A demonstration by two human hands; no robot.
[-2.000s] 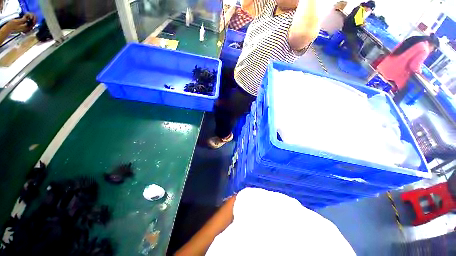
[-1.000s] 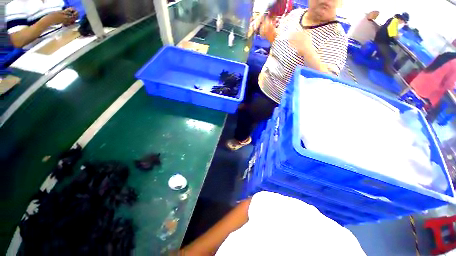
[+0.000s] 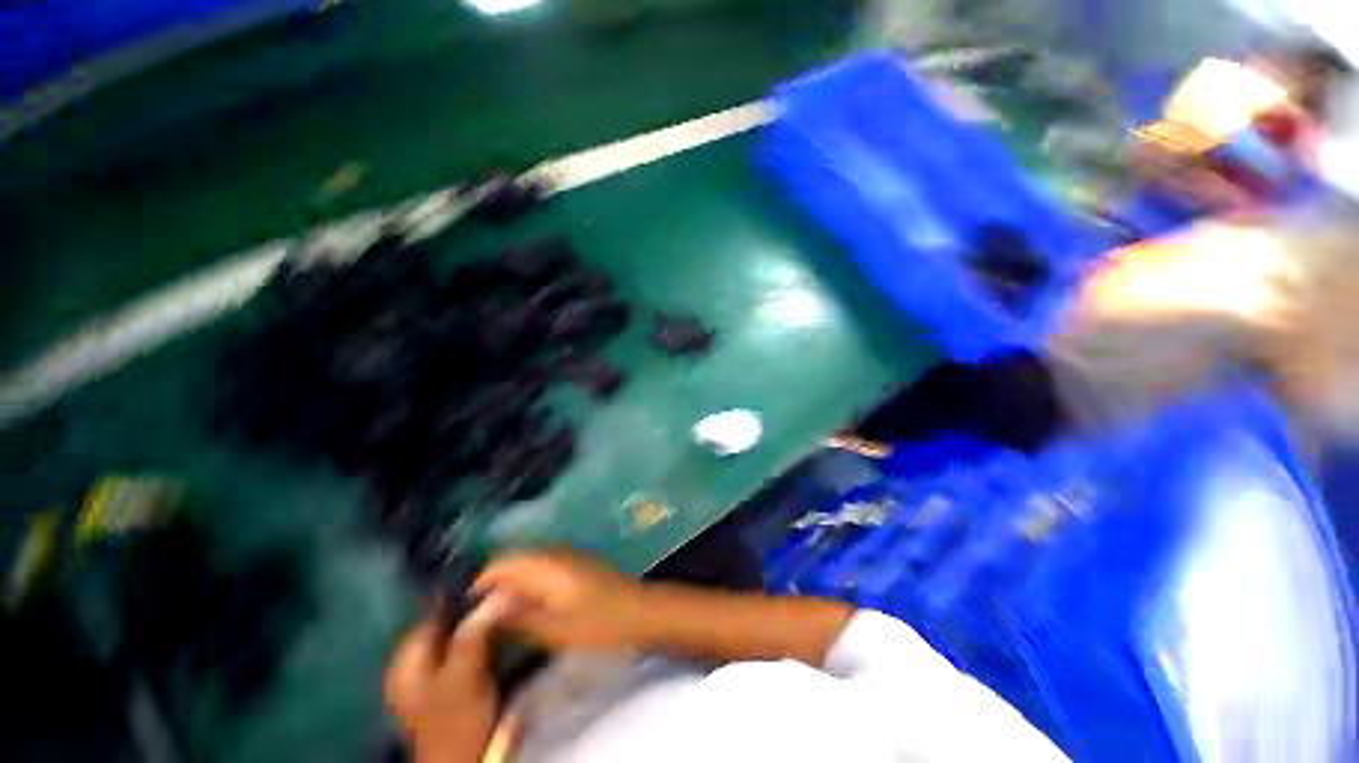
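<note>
The picture is strongly blurred. A large pile of black parts [image 3: 432, 358] lies on the green bench [image 3: 611, 246]. My right hand [image 3: 544, 596] is at the near edge of the pile, fingers bent towards my left hand [image 3: 444, 686]. The two hands are close together at the bottom. Something dark shows between them, but blur hides what it is and whether the fingers grip it. One single black part [image 3: 683, 333] lies apart, right of the pile. A white round thing [image 3: 727, 432] lies on the bench near its edge.
A blue plastic tray [image 3: 909, 194] stands at the bench's far right with black parts inside. Stacked blue crates [image 3: 1043, 552], the top one holding white material, stand right of the bench. A person [image 3: 1192, 298] is behind them. A dark heap with yellow bits [image 3: 127, 507] is at left.
The view has swung left and down, so the pile and bench now fill the middle. Both my hands are now visible; before, mainly my right forearm showed at the bottom edge.
</note>
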